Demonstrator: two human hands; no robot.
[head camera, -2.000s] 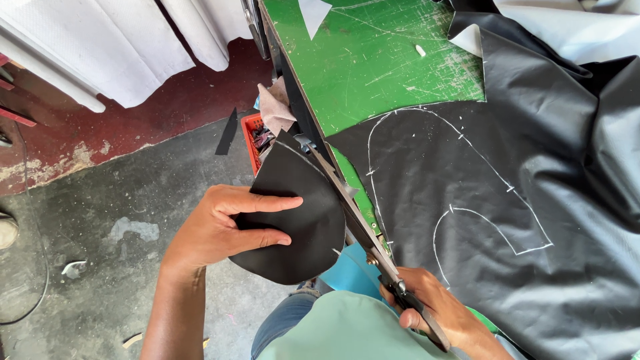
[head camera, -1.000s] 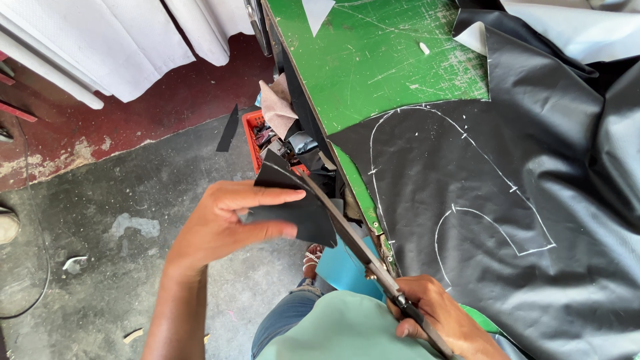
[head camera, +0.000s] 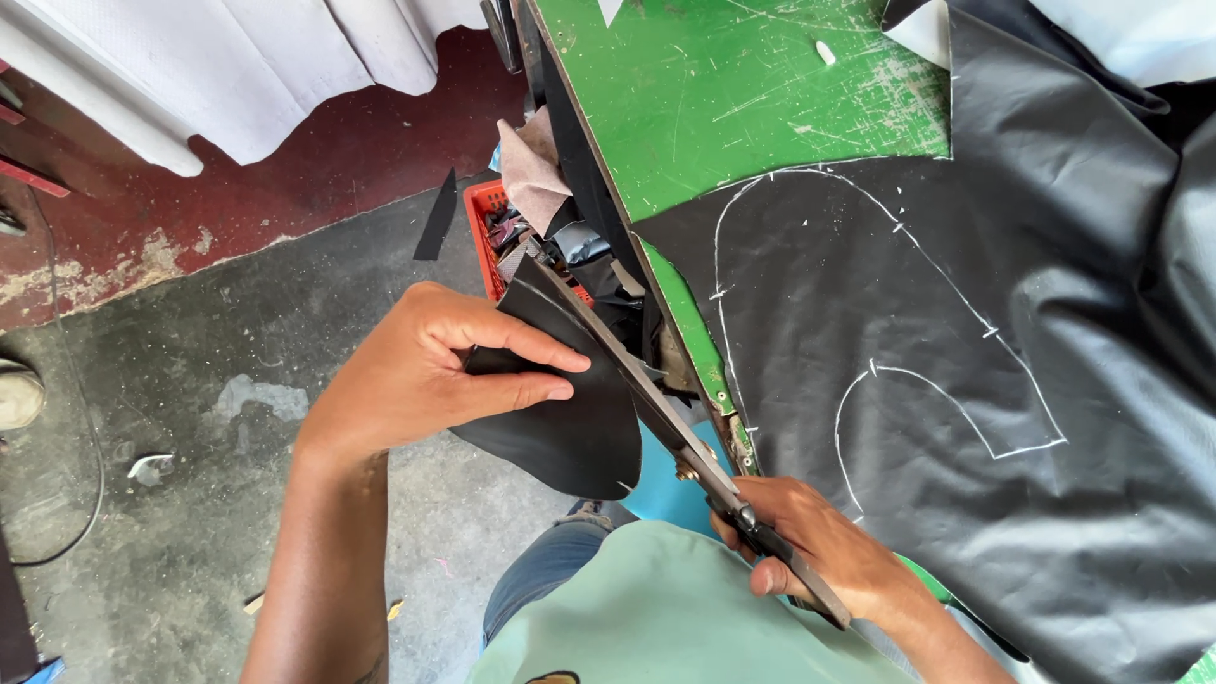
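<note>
My left hand (head camera: 456, 370) pinches a piece of black leather-like sheet (head camera: 579, 427) between thumb and fingers, left of the table. Long metal shears (head camera: 655, 394) lie along the piece's right edge, their tips up by its top corner. The handles are in my right hand (head camera: 807, 541), over my lap; the blades look nearly closed together. A larger black sheet (head camera: 893, 285) covers much of the table, bearing curved white chalk outlines with small cross marks.
The scratched green table (head camera: 722, 95) holds a small white chalk piece (head camera: 825, 52). Beside it on the floor stands an orange plastic basket (head camera: 483, 237) filled with scraps. A black strip (head camera: 437, 217) lies on the floor near a white curtain (head camera: 266, 66). A cable (head camera: 90, 427) runs at far left.
The black piece in my left hand has changed its tilt, looking folded or edge-on one second ago and broader now. Both hands remain in about the same places.
</note>
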